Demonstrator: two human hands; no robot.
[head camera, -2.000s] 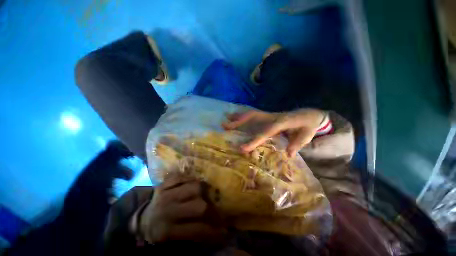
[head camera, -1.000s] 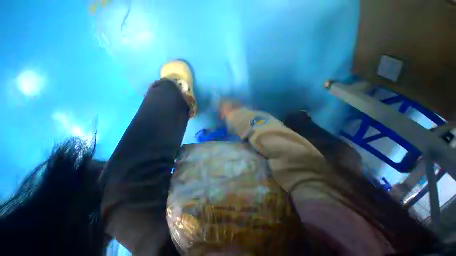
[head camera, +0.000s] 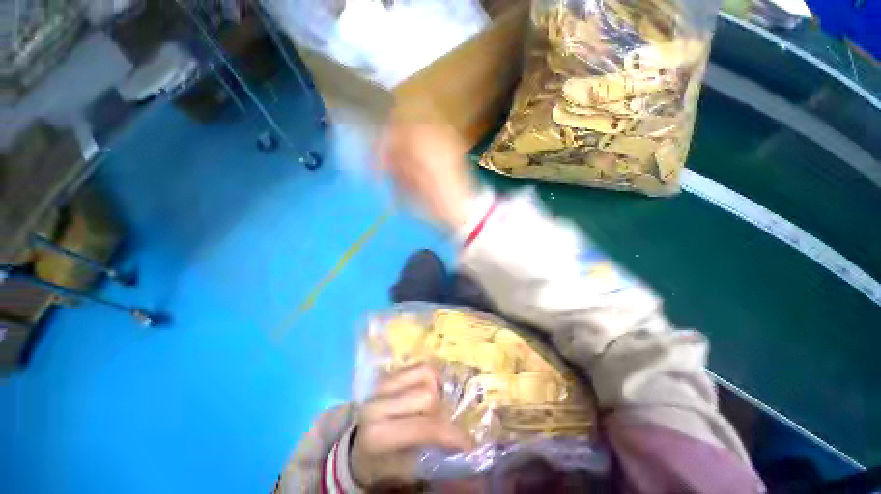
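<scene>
A clear plastic bag (head camera: 512, 371) full of flat yellow parts rests on my lap. My left hand (head camera: 406, 420) is curled on its left side and grips the film. My right hand (head camera: 420, 164) is stretched forward, blurred, in front of a brown cardboard carton (head camera: 464, 77). A pale whitish blur lies just left of its fingers; I cannot tell if the hand holds it.
A larger filled bag (head camera: 618, 106) of yellow parts stands on the dark green table (head camera: 618, 222), right of the carton. White film (head camera: 396, 34) fills the carton top. Wheeled metal racks (head camera: 280, 125) and brown boxes (head camera: 82, 232) are on the left over the blue floor.
The view has swung from the floor and my legs to the table and carton. My right hand has gone from down by the floor to the carton. My left hand now shows on the bag.
</scene>
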